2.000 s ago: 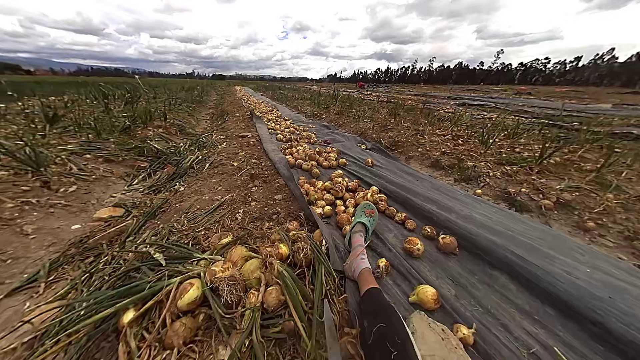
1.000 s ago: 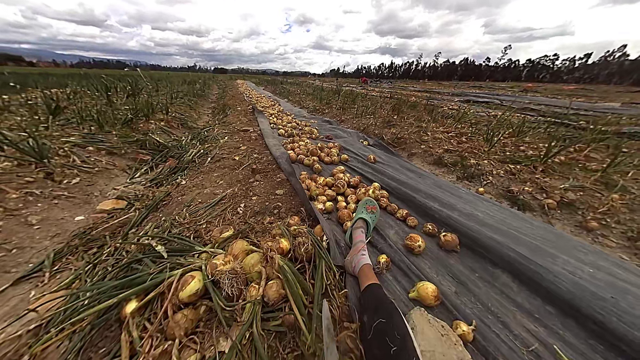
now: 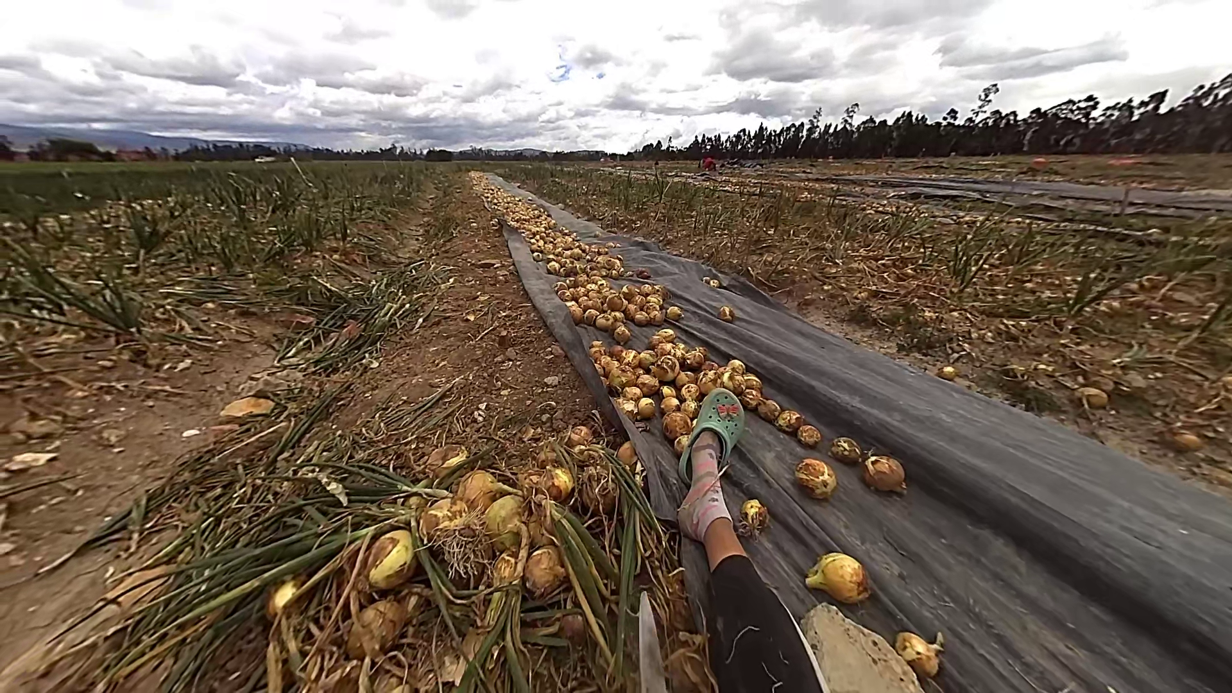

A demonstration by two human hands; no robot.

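Neither of my hands shows in the head view. A metal blade (image 3: 651, 647), probably a knife's, points up from the bottom edge; whatever holds it is out of frame. Left of the blade lies a heap of onions with roots and long green leaves (image 3: 503, 523). My outstretched leg in a black legging (image 3: 760, 626) ends in a patterned sock and a green clog (image 3: 718, 423), resting on a dark ground sheet (image 3: 924, 462). Topped onions (image 3: 664, 366) lie on the sheet beside and beyond the clog. A few loose onions (image 3: 839, 577) lie right of the leg.
A pale stone or block (image 3: 857, 650) sits beside my leg at the bottom. Bare soil (image 3: 481, 356) runs along the sheet's left edge. Standing onion plants (image 3: 241, 221) grow at the left, with dry stalks at the right. A flat stone (image 3: 247, 407) lies on the left path.
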